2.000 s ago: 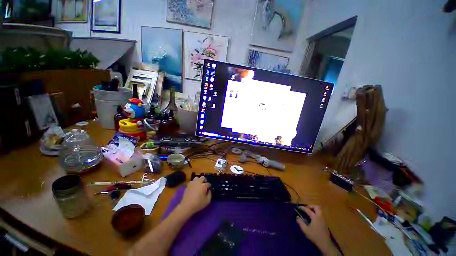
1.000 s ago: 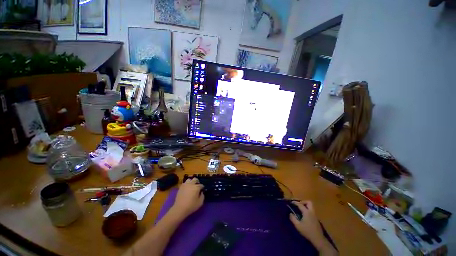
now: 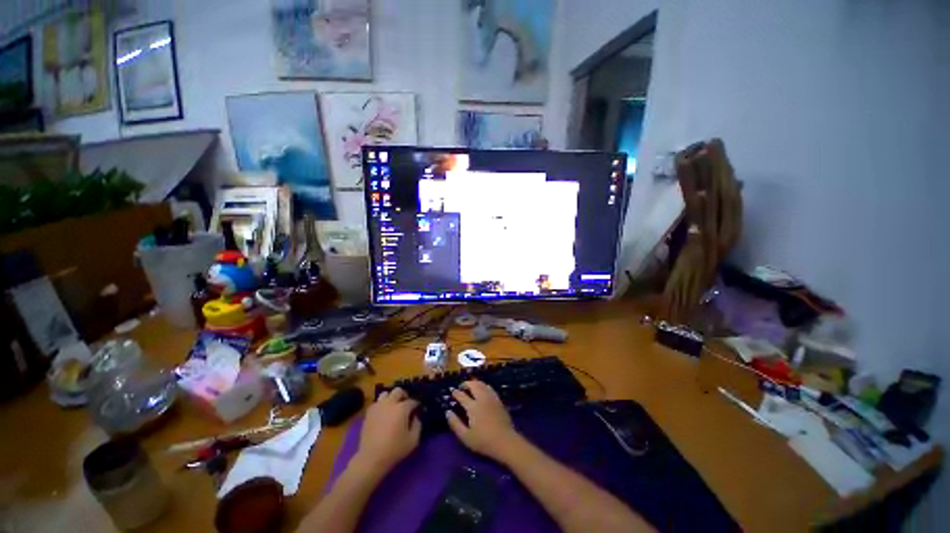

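Note:
The long black keyboard (image 3: 536, 383) lies in front of the monitor (image 3: 594, 229), which shows white windows on a dark desktop. My left hand (image 3: 391, 425) rests at the keyboard's left end. My right hand (image 3: 481, 419) is on the keyboard's middle, fingers spread on the keys. Both hands are bare and hold nothing. The dark mouse (image 3: 622, 427) lies untouched on the purple and dark desk mat (image 3: 568, 448), right of the keyboard. A dark smartphone (image 3: 461, 504) lies flat on the mat between my forearms.
Left of the mat are a black object (image 3: 341, 406), white crumpled paper (image 3: 273, 458), a brown bowl (image 3: 250, 507), a jar (image 3: 125, 484), a tissue pack (image 3: 222, 383) and a toy figure (image 3: 229, 292). Driftwood (image 3: 705, 229) stands right of the monitor; papers (image 3: 823, 453) lie far right.
My right hand has left the mouse and moved left onto the keyboard. My left hand stays at the keyboard's left end. The view has turned, and the monitor appears further left and more level.

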